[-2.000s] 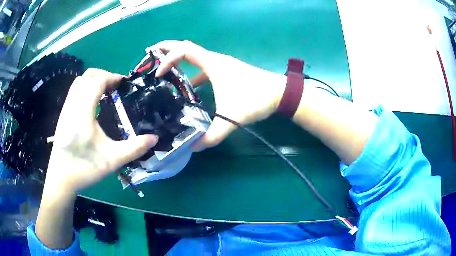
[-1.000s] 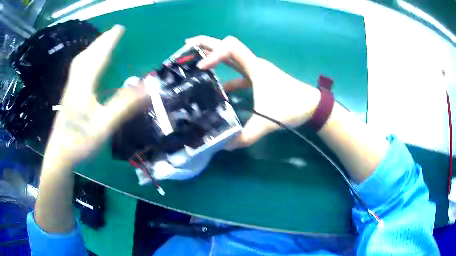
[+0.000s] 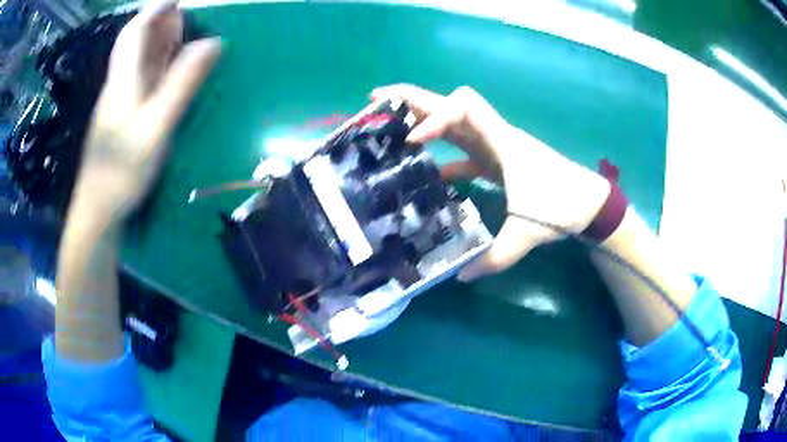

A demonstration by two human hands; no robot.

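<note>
A white-cased electronic unit (image 3: 380,306) with black parts inside is held tilted over the green mat. A black inner cover with a white strip (image 3: 341,211) sits in it. My right hand (image 3: 518,177) grips the unit's right side, fingers at the top corner and thumb at the lower right. My left hand (image 3: 142,121) is off the unit, over the left side, fingers apart and blurred. Short red leads (image 3: 315,324) with a white plug hang at the lower edge. Another thin lead (image 3: 229,186) sticks out left. A long black cable (image 3: 634,272) runs over my right wrist and forearm.
Black parts (image 3: 60,129) are heaped at the left, partly behind my left hand. A glossy green mat (image 3: 552,78) covers the bench. A white sheet (image 3: 716,181) lies at the right, with a red wire (image 3: 781,293) near the edge. A black part with a white strip (image 3: 148,332) is at the lower left.
My left hand has let go of the unit and moved up and left towards the black heap. The unit, held in my right hand, has shifted right and down in view. The left-hand lead now shows.
</note>
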